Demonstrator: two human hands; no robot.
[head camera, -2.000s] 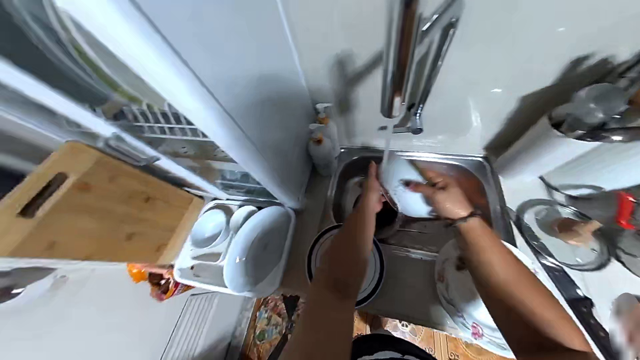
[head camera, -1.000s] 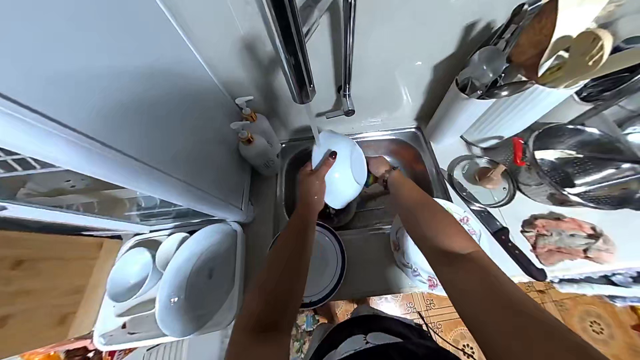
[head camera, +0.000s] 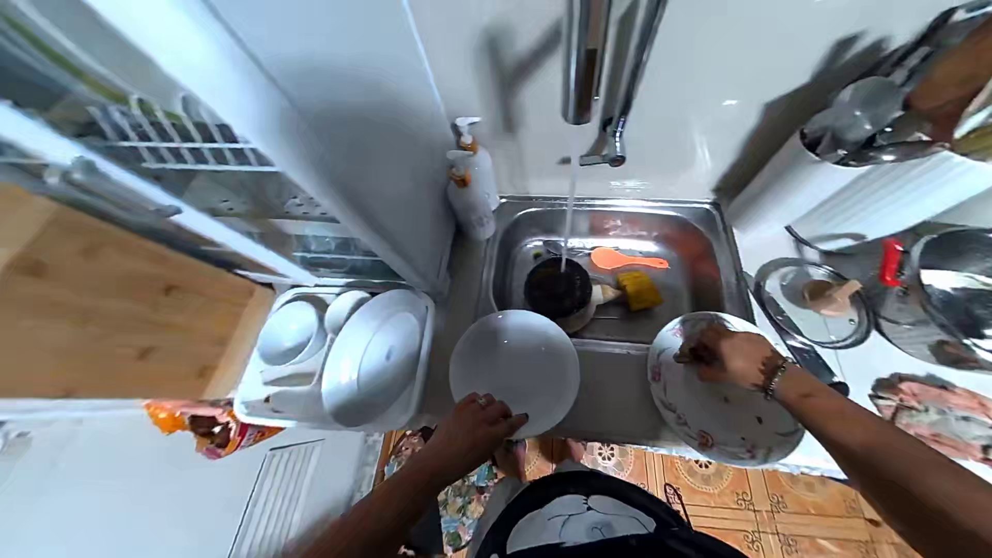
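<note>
My left hand (head camera: 482, 425) holds the near rim of a white bowl (head camera: 514, 370) on the sink's front ledge. To the right, my right hand (head camera: 725, 358) is over a floral-patterned plate (head camera: 736, 422) with dark food bits on it, fingers bent down at its surface; whether they pinch anything is hidden. Water runs from the faucet (head camera: 587, 70) into the steel sink (head camera: 690, 298). In the basin lie a dark round pot or cup (head camera: 557, 287), an orange rice paddle (head camera: 629, 259) and a yellow sponge (head camera: 640, 291).
A white dish rack (head camera: 425, 353) with bowls and a large plate stands left of the sink. Pump bottles (head camera: 470, 203) stand at the back left corner. On the right are a knife (head camera: 810, 358), a glass lid (head camera: 814, 302), a pot (head camera: 961, 287), a cloth (head camera: 934, 415) and utensil holders (head camera: 806, 182).
The white bowl, held under the running water a second ago, is now down on the front ledge. My right hand has moved from the sink to the floral plate.
</note>
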